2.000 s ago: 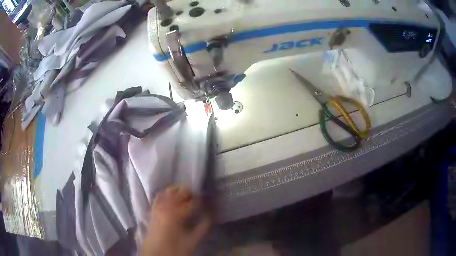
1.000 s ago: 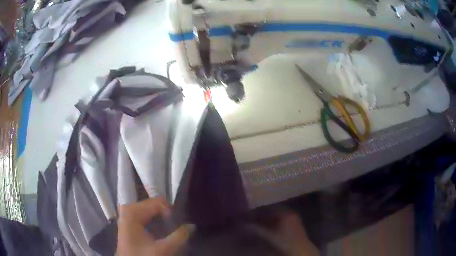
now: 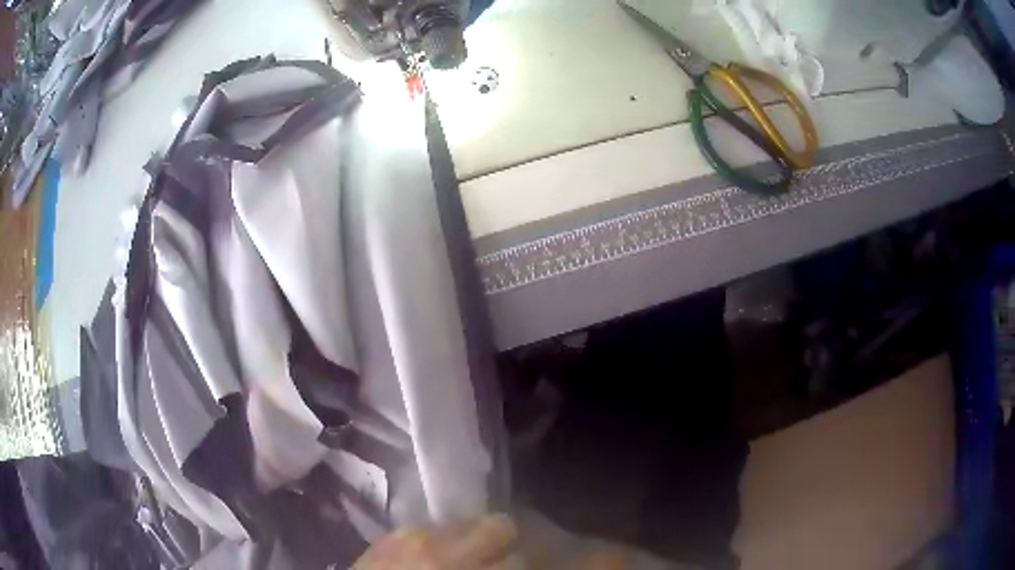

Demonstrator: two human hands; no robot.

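Observation:
A pale lilac-grey garment panel (image 3: 401, 334) with a dark purple-grey edge (image 3: 462, 278) runs from the lit presser foot and needle (image 3: 414, 84) down to the bottom of the view. Its remaining cloth lies in folds to the left and hangs over the table's front edge. My left hand (image 3: 445, 546), cut off by the bottom edge, has its fingers closed on the panel's lower end. A blurred part of my right hand (image 3: 590, 554) shows beside it at the bottom edge; its fingers and any hold are hidden.
Scissors with green and yellow handles (image 3: 740, 123) lie right of the needle. White scraps (image 3: 779, 50) lie behind them. A measuring tape strip (image 3: 668, 228) runs along the front edge. A bundle of cut pieces (image 3: 84, 95) is at far left. A blue bin edge (image 3: 977, 412) stands lower right.
The view has tipped down, so the machine head is mostly out of the picture. The dark panel that was spread wide is now a narrow strip beside the pale cloth. Both hands show lower.

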